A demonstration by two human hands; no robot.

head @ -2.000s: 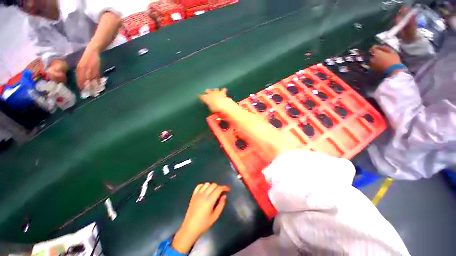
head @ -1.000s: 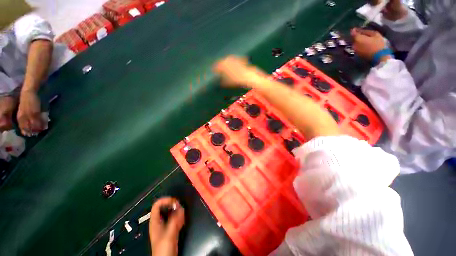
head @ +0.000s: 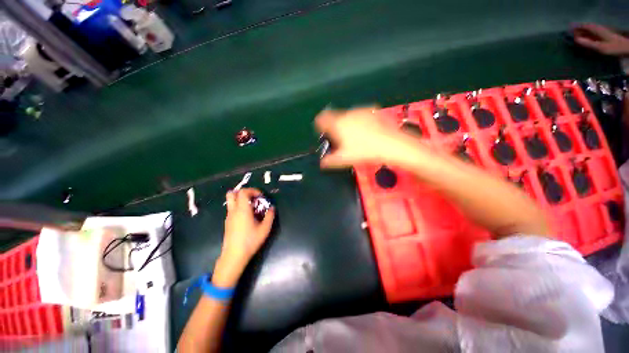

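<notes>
My left hand [head: 245, 227], with a blue wrist strap [head: 215, 288], holds a small shiny round module [head: 261, 206] between thumb and fingers. My right hand [head: 358, 140] is blurred at the red tray's upper left corner. It pinches a small dark piece with a shiny edge [head: 325, 146], too blurred to name surely. The red compartment tray [head: 431, 265] holds several black discs with thin tails [head: 503, 149]; my right forearm covers some pockets. Some front-left pockets hold no disc.
Loose white strips [head: 290, 178] lie beyond my left hand. A single round module [head: 245, 136] lies on the green belt [head: 172, 131]. At lower left are a white box [head: 103, 276] with black cable and another red tray [head: 17, 289]. Another person's hand [head: 598, 38] shows at upper right.
The view has turned left, showing the white box. My right hand has moved from the belt beyond the tray to its upper left corner. A shiny module now shows clearly in my left hand.
</notes>
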